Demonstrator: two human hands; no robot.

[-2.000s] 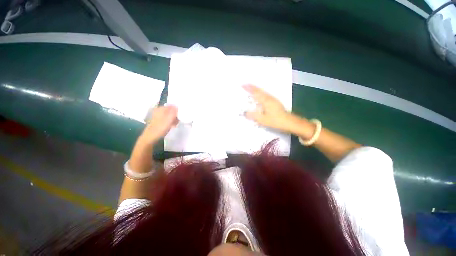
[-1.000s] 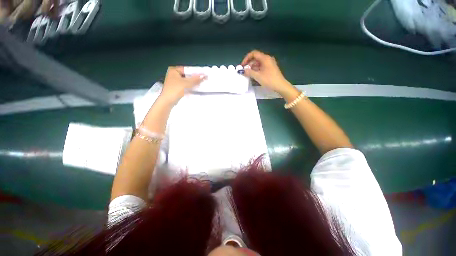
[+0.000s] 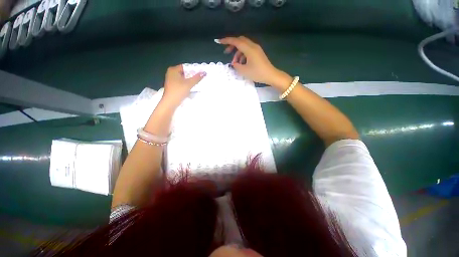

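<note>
My left hand [image 3: 180, 83] holds a white sticker strip [image 3: 214, 75] with a scalloped far edge, thumb on top at its left end. My right hand [image 3: 249, 60] is at the strip's right end, thumb and a finger pinched at the edge, another finger stretched out to the left. Whether a small sticker is between the fingertips cannot be told. Under and nearer than the strip lies a stack of large white label sheets [image 3: 219, 133] with faint print rows at the near end.
A folded white paper stack [image 3: 83, 165] lies on the green worktop at left. White housings [image 3: 45, 20] stand in a row at the upper left; rounded housing ends [image 3: 234, 4] show at the top edge. A pale rail [image 3: 352, 89] and a grey post [image 3: 45, 93] edge the belt.
Since two seconds ago both hands moved from the sheets to the strip at the far edge. Since one second ago my right hand shifted slightly left and up, one finger now extended.
</note>
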